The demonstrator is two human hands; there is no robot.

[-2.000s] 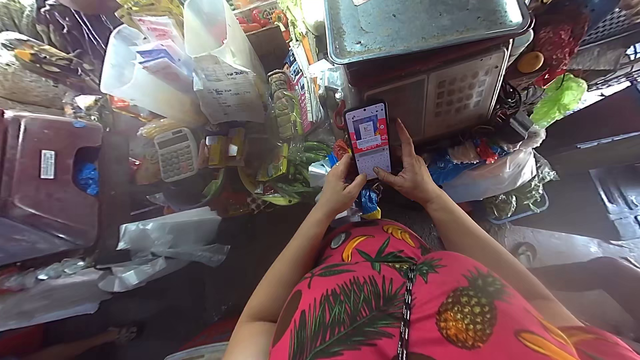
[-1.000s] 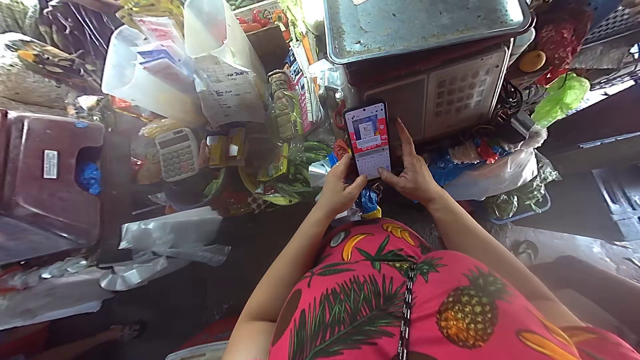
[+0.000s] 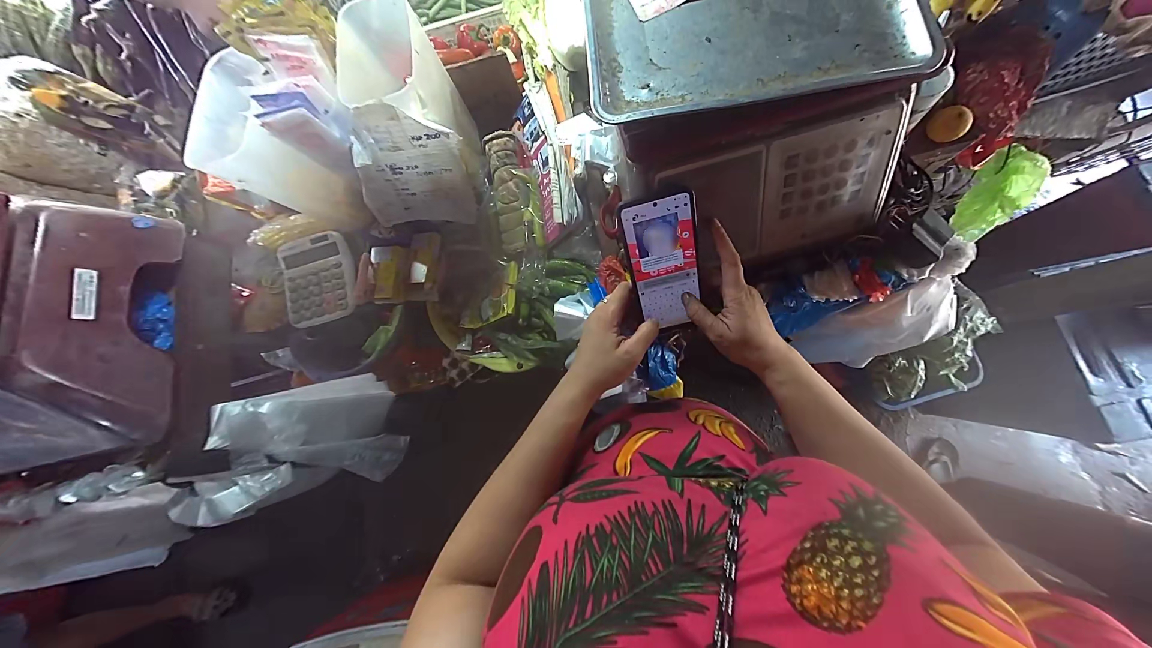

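A smartphone (image 3: 661, 261) is held upright before me, its lit screen showing a picture on red above a keyboard. My left hand (image 3: 614, 342) grips its lower left edge, thumb at the bottom corner. On the lower right, my right hand (image 3: 740, 310) supports it, with the thumb over the keyboard and the index finger stretched up beside the case. Just behind the phone stands a weighing scale (image 3: 738, 189) with a metal tray (image 3: 765, 54) on top. A blue and yellow packet (image 3: 663, 367) lies below the phone, near my left hand.
To the left are a calculator (image 3: 317, 277), white plastic containers (image 3: 409, 135) with papers, green chillies (image 3: 537, 310) and a maroon plastic box (image 3: 81, 315). Clear plastic bags (image 3: 301, 418) lie lower left. On the right are a filled plastic bag (image 3: 886, 319), a green bag (image 3: 1001, 191) and a tray of herbs (image 3: 936, 382).
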